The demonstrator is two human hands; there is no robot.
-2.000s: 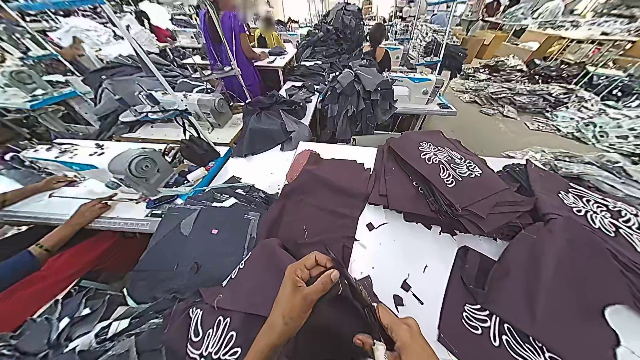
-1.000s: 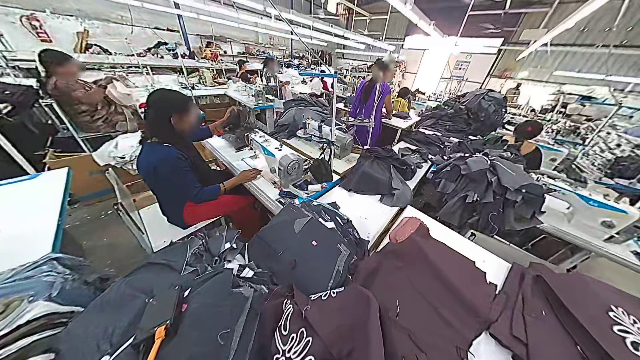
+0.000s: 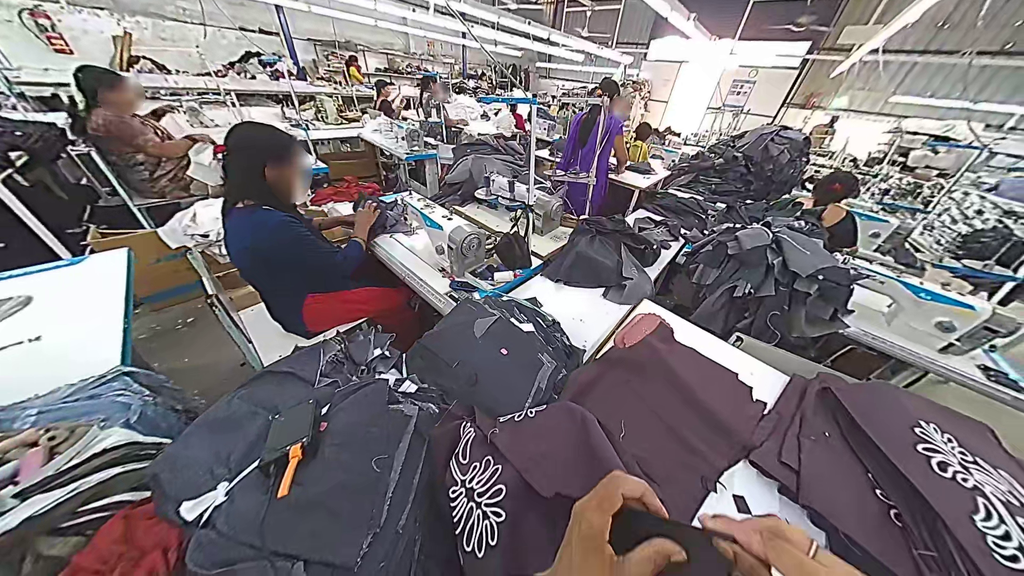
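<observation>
At the bottom edge, my left hand pinches a dark piece of fabric between thumb and fingers. My right hand, with a ring on one finger, grips the right end of that same piece. Beside my left hand lies a maroon fabric panel with white looped embroidery. Behind my hands a plain maroon panel is spread over the white table. A stack of maroon panels, also embroidered in white, lies to the right.
Dark fabric bundles fill the left foreground, one bearing an orange-handled tool. A co-worker in blue sits at a sewing machine. Another person in purple stands farther back. A heap of grey cut pieces lies beyond the table.
The view has swung up and left since two seconds ago. My hands were out of sight one second ago and are visible again. The seated co-worker's arm has moved.
</observation>
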